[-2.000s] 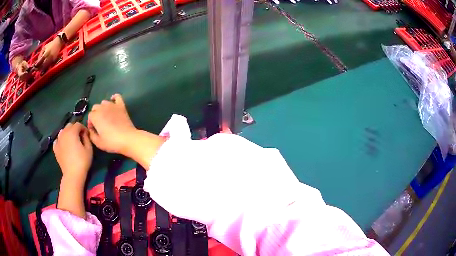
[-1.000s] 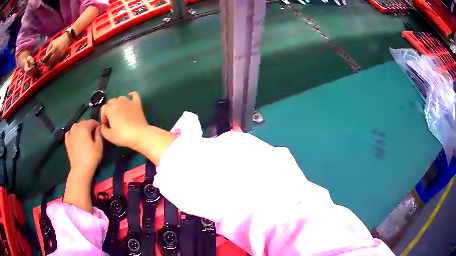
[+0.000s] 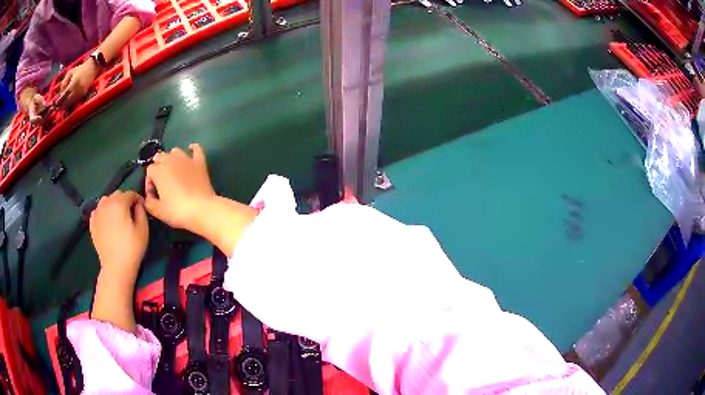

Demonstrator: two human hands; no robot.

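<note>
My left hand [image 3: 118, 231] and my right hand [image 3: 179, 187] meet at the fingertips over the green bench, beyond the tray. Their fingers are bent; whether something small is between them is hidden. A black smartwatch [image 3: 150, 151] lies by my right fingers, its strap [image 3: 161, 120] pointing away. Another dark watch [image 3: 91, 205] lies beside my left hand, partly covered. A red tray [image 3: 202, 270] in front of me holds several black watches, backs up, such as this one [image 3: 251, 366]. My right sleeve covers part of the tray.
A grey metal post [image 3: 356, 100] stands beyond my right forearm. More watches lie at left, near stacked red trays [image 3: 17, 332]. A person's hands [image 3: 76, 83] work over red line trays [image 3: 127, 48]. A clear plastic bag [image 3: 665, 146] lies at far right.
The watches on the green bench have shifted right and away relative to the post since two seconds ago. Both hands have moved slightly right, still together. Another strap shows at far left.
</note>
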